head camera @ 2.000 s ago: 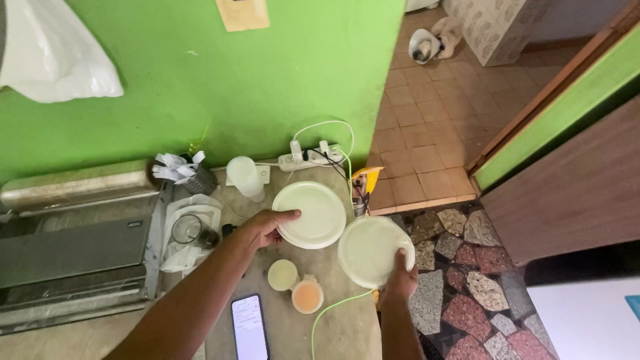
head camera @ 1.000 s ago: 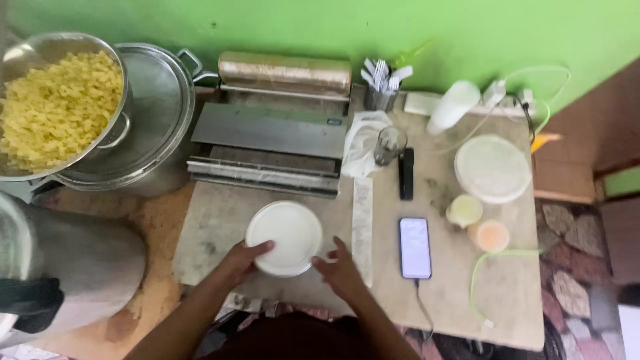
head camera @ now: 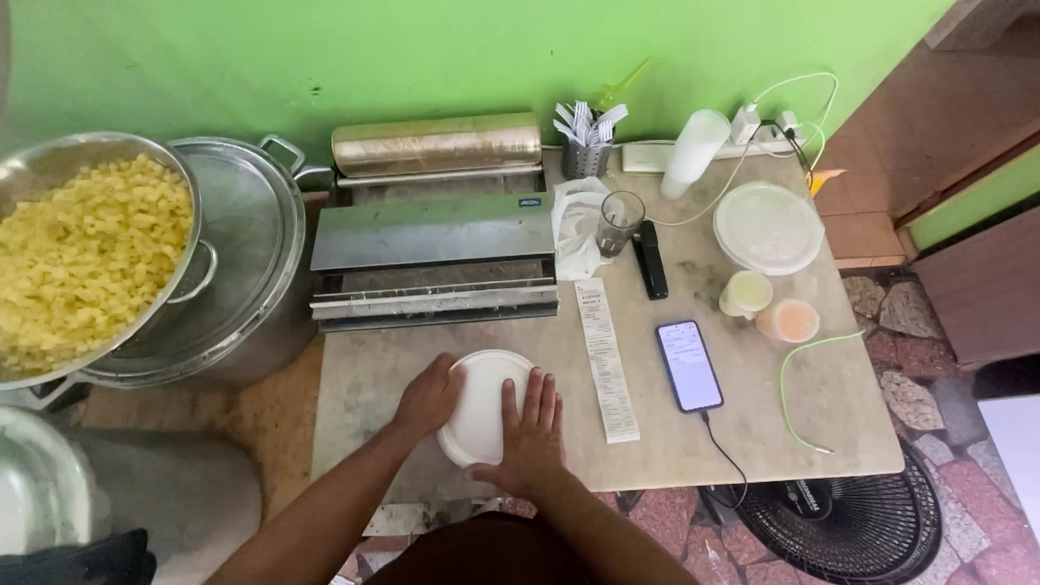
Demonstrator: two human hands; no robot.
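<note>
A round white lidded container [head camera: 481, 406] sits at the front of the stone-topped table, below the film wrapping machine [head camera: 439, 236]. My left hand [head camera: 431, 396] grips its left rim, thumb near the lid. Across the right part of the lid lies my right hand [head camera: 528, 435], flat with fingers spread. A second round lidded container [head camera: 769, 227] stands at the table's back right, near two small lidded cups, one pale green [head camera: 746, 294] and one orange [head camera: 788, 321]. What the container under my hands holds is hidden.
Right of my hands lie a printed paper strip [head camera: 608, 361], a phone [head camera: 689, 366] on a cable and a black stapler [head camera: 650, 260]. A glass [head camera: 620, 223] and a holder of plastic forks [head camera: 587, 150] stand behind. At left are large pots and a pan of yellow diced food [head camera: 89, 252].
Both hands have come to one container at the table's front; the other stays at the back right. My right hand has moved from beside the lid onto it. The view has swung left.
</note>
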